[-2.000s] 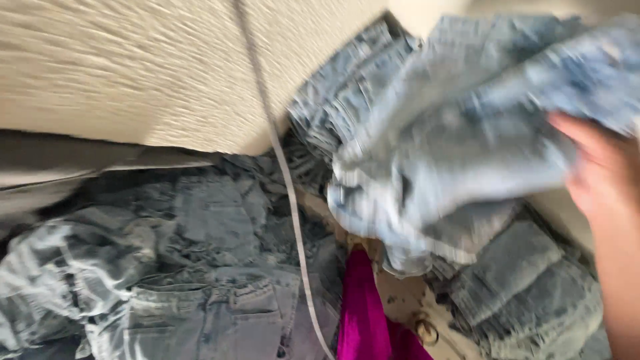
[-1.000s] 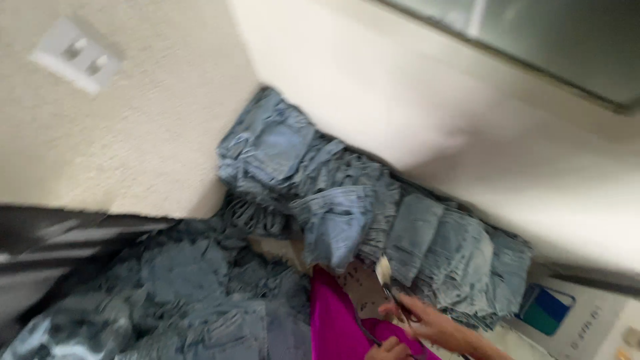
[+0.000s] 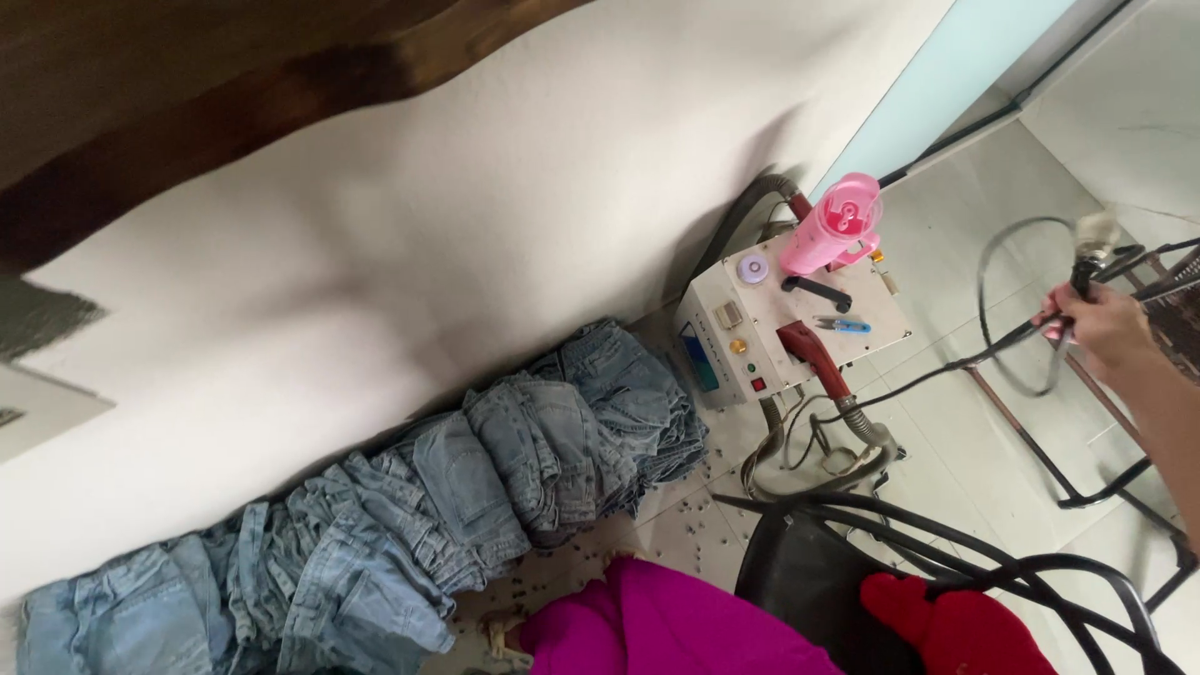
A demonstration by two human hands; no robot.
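Observation:
My right hand (image 3: 1106,323) reaches in from the right edge, its fingers closed around a black cord (image 3: 1008,349). From the same grip rises a dark-handled item with a pale, blurred head (image 3: 1095,234), possibly a brush. Below and beside the hand is a metal-framed rack or chair (image 3: 1078,398). My left hand is out of view. Folded denim garments (image 3: 553,441) lie in a long row of piles against the wall. To their right stands a beige box-shaped machine (image 3: 750,323) with hoses and a red nozzle (image 3: 814,356).
On the machine are a pink tumbler (image 3: 830,230), blue thread snips (image 3: 844,324) and a purple round item (image 3: 752,269). A black chair (image 3: 797,572) carries a red cloth (image 3: 975,628). Hoses and cords cross the tiled floor, where small dark bits are scattered. A dark wavy-edged object (image 3: 281,103) hangs above.
The denim garment lifted at first is out of my hand. One second ago both hands were low by the magenta clothing; now only the right shows, farther right. The view has swung right.

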